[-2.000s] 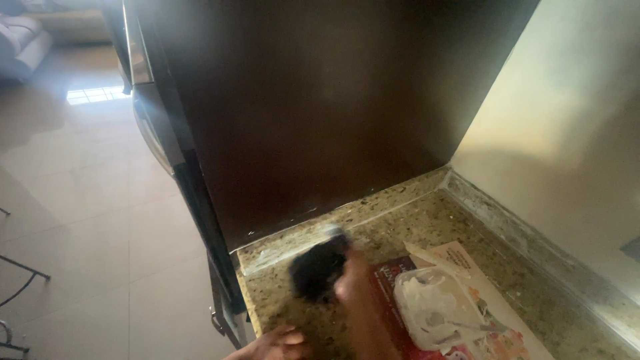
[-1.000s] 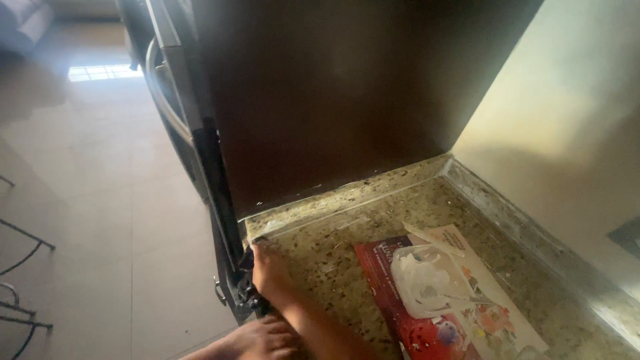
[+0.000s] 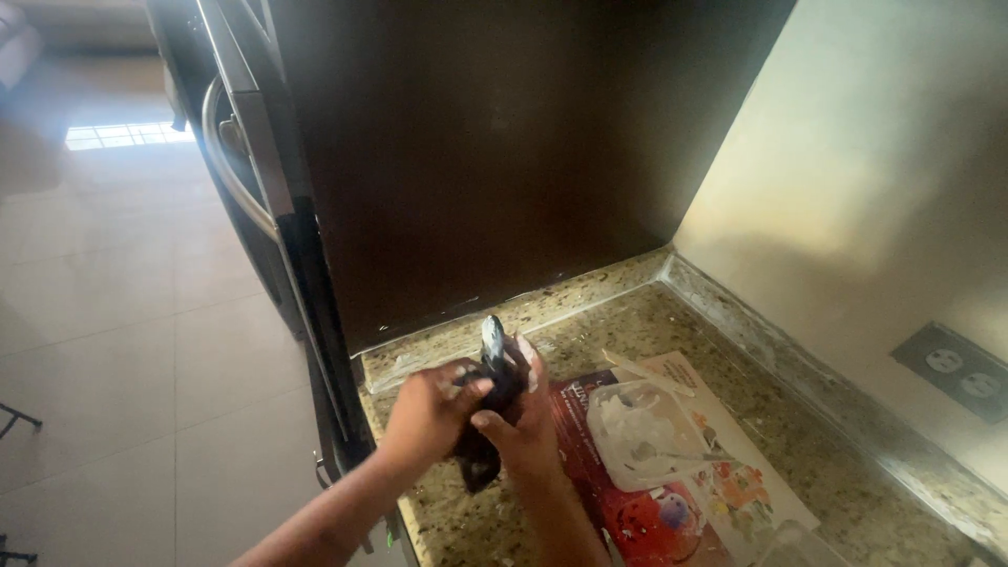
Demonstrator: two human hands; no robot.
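Both hands meet above the speckled stone countertop (image 3: 630, 331), near its left edge. My left hand (image 3: 441, 409) grips a crumpled dark cloth (image 3: 479, 461) from the left. On the other side, my right hand (image 3: 524, 409) holds the same cloth, with white paste on its fingers. A bluish-white smeared tip (image 3: 493, 339) sticks up from the cloth between the hands; whether it is a tool or a covered finger I cannot tell. A clear plastic tub (image 3: 642, 433) with white paste lies right of the hands on a printed cardboard sheet (image 3: 583, 472).
A dark panel (image 3: 504, 157) rises behind the counter's stone backsplash, whose joints carry white smears. At the right wall is an electrical outlet (image 3: 957, 370). A thin flat stick (image 3: 646, 372) lies by the tub. Left stands an appliance with a curved metal handle (image 3: 228, 173), beside the tiled floor (image 3: 142, 354).
My right hand has left the counter's left corner, where it was a second ago. Both hands are now together over the counter, holding the dark cloth.
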